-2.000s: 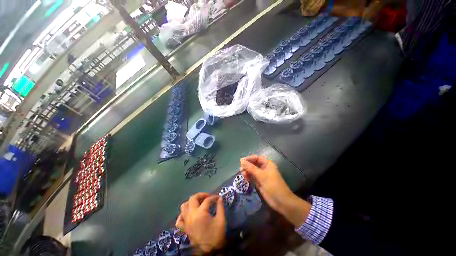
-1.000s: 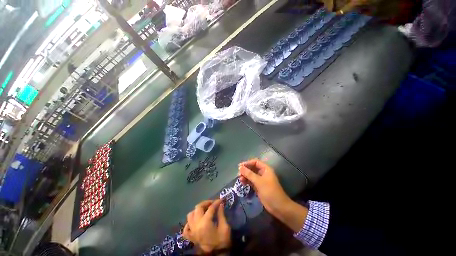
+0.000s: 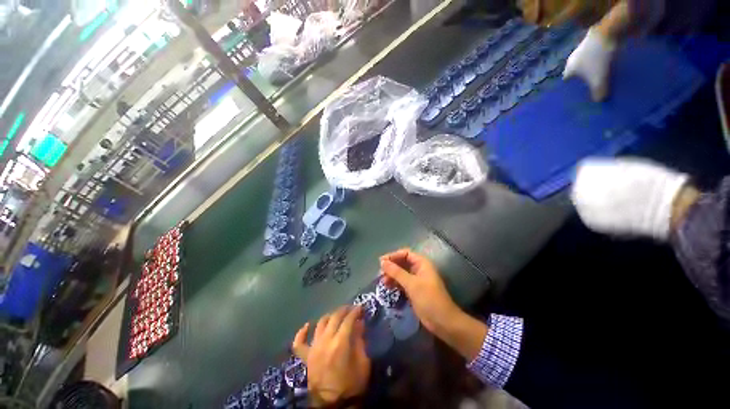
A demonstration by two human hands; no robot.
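A row of blue-grey housing units (image 3: 403, 323) with round patterned heads lies on the bench in front of me. My right hand (image 3: 418, 286) is at the upper end of the row, thumb and forefinger together over a head; any small part between them is too small to tell. My left hand (image 3: 336, 356) lies over the middle of the row, fingers bent beside another head; its fingertips are partly hidden and I cannot tell if it holds anything. A pile of small black parts (image 3: 326, 268) lies beyond my hands.
Loose tubular shells (image 3: 330, 227), another unit row (image 3: 282, 200), a large clear bag (image 3: 352, 152) and a smaller bag (image 3: 442, 166) lie beyond. Red-and-white parts (image 3: 156, 291) are at left. At right, a neighbour's white-gloved hands (image 3: 628, 196) hold blue trays (image 3: 552, 140) above the bench edge.
The neighbour's gloved hands and the blue trays have come into view at right. My left hand has shifted slightly, its fingers now flatter over the row. My right hand has stayed nearly still.
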